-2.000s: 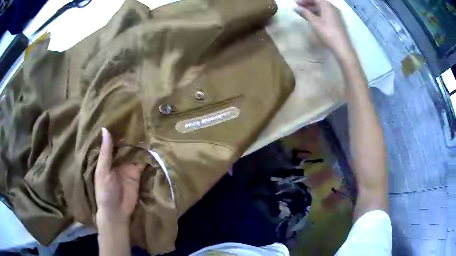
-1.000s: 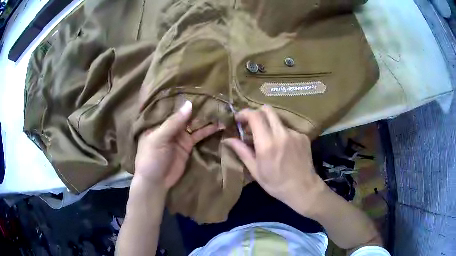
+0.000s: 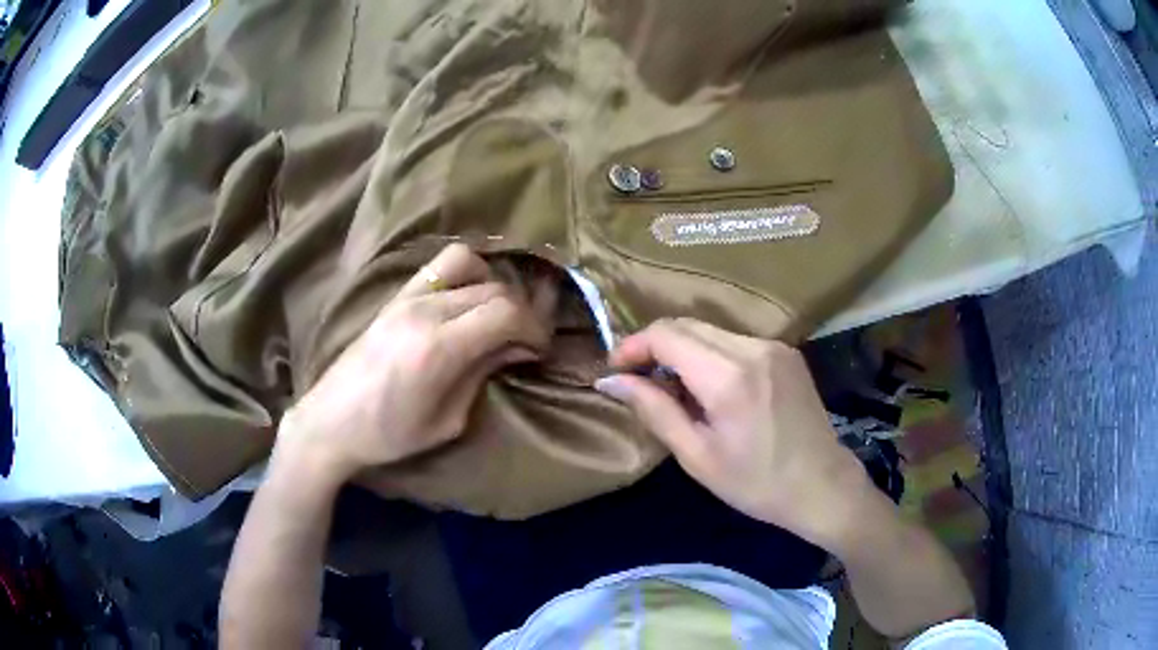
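The brown jacket [image 3: 495, 178] lies with its shiny lining up. Its armhole, edged by a white strip [image 3: 593, 306], gapes between my hands. My left hand [image 3: 425, 362], with a gold ring, grips the lining at the armhole's left side, its fingertips curled into the cloth and partly hidden. My right hand [image 3: 749, 413] pinches at the lower end of the white strip, thumb and index finger nearly together. I cannot make out a needle or thread there. White basting stitches run along the armhole's upper edge.
An oval name patch [image 3: 735, 226], a pocket slit and several round buttons [image 3: 723, 159] show on the jacket's right part. A long dark block [image 3: 95, 79] lies on the white table cover [image 3: 1035, 165] at back left. Dark scraps lie on the floor at right, below the table edge.
My right hand came in from the far right to the armhole. My left hand turned from palm up to knuckles up and took hold of the lining. The armhole opened wider, showing more white strip.
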